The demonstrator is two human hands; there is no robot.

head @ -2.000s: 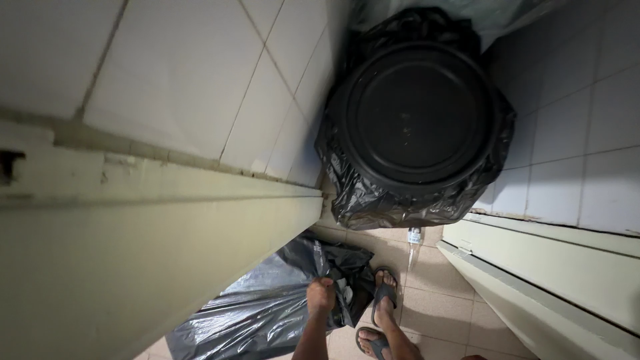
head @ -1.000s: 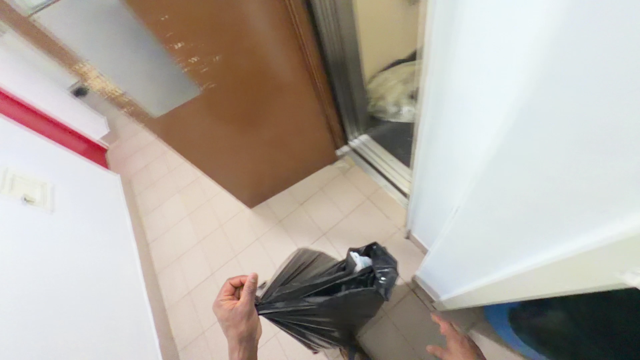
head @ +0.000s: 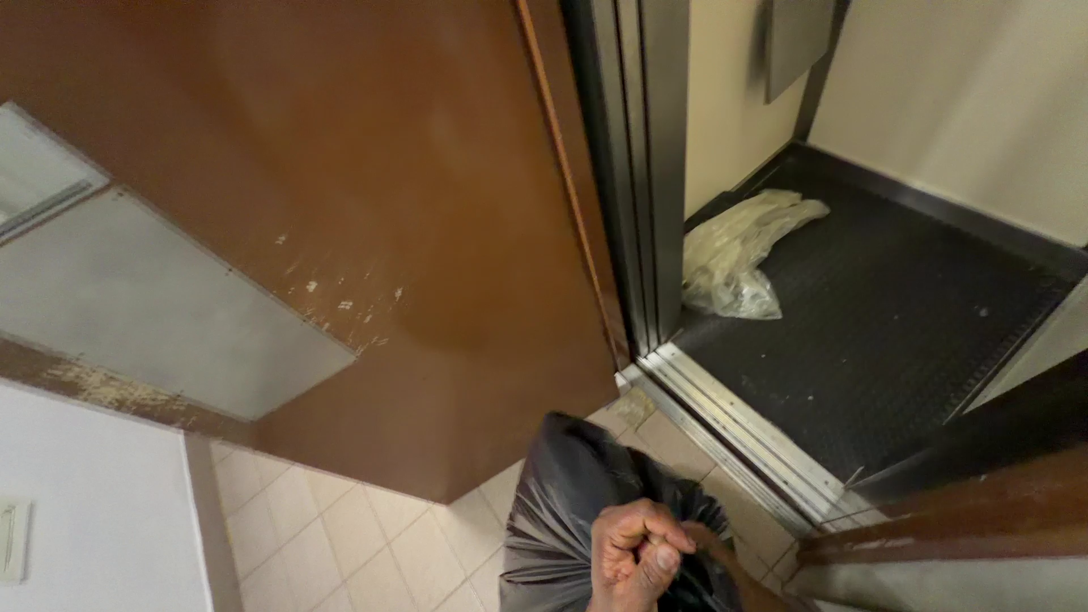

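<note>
A black plastic garbage bag [head: 552, 510], full and creased, is at the lower centre, over the floor tiles. My left hand [head: 637, 552] is in front of it, fingers curled and thumb folded in, closed on the bag's gathered top. Just to the right, my right hand [head: 710, 544] meets the left one at the bag's top; its fingers are mostly hidden, so its grip cannot be made out.
A brown door [head: 425, 255] with a metal plate and scuffed paint stands open at left. Beyond the metal sill [head: 739, 442] is an elevator car with a dark ribbed floor [head: 875, 323]; a crumpled translucent plastic bag [head: 739, 255] lies there. A white wall [head: 85, 476] is at lower left.
The view has moved from a tiled nook with a black bin to the elevator doorway. A second ago my right hand was apart from the bag; now it is beside my left hand.
</note>
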